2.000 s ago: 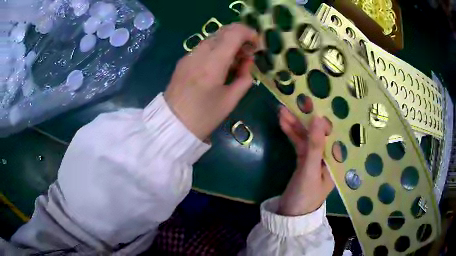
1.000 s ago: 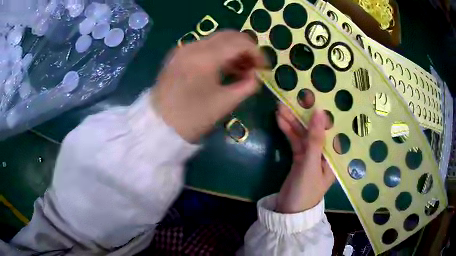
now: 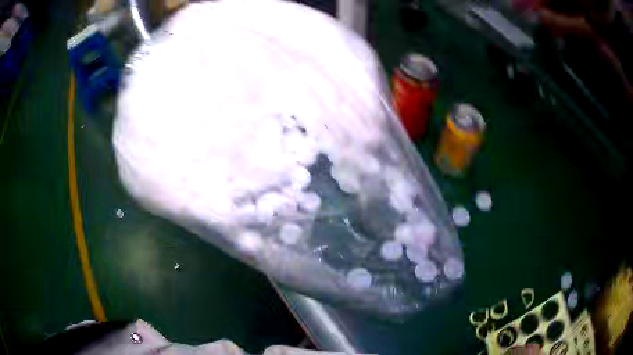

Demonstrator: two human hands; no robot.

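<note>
The yellow die-cut sheet (image 3: 510, 333) shows only its upper part, with rows of round holes, at the bottom right edge. A small skin-coloured patch shows at its lower edge; I cannot tell which hand it belongs to. A blurred pale sleeve (image 3: 149, 341) is cut off along the bottom left edge. Neither hand shows clearly, and any grip is hidden. The large clear plastic bag (image 3: 333, 270) fills the middle, with loose whitish discs (image 3: 290, 233) in its lower end and a bright overexposed mass above.
A red can (image 3: 414, 100) and an orange can (image 3: 459, 142) stand right of the bag. Two loose discs (image 3: 461, 216) lie below them. Thin yellow rings (image 3: 498, 309) lie beside the sheet. A blue object (image 3: 94, 66) and a yellow floor line (image 3: 78, 208) are at left.
The view has swung to the left and up. The bag now fills the middle, the sheet has shifted to the bottom right corner, and both hands have almost left the picture.
</note>
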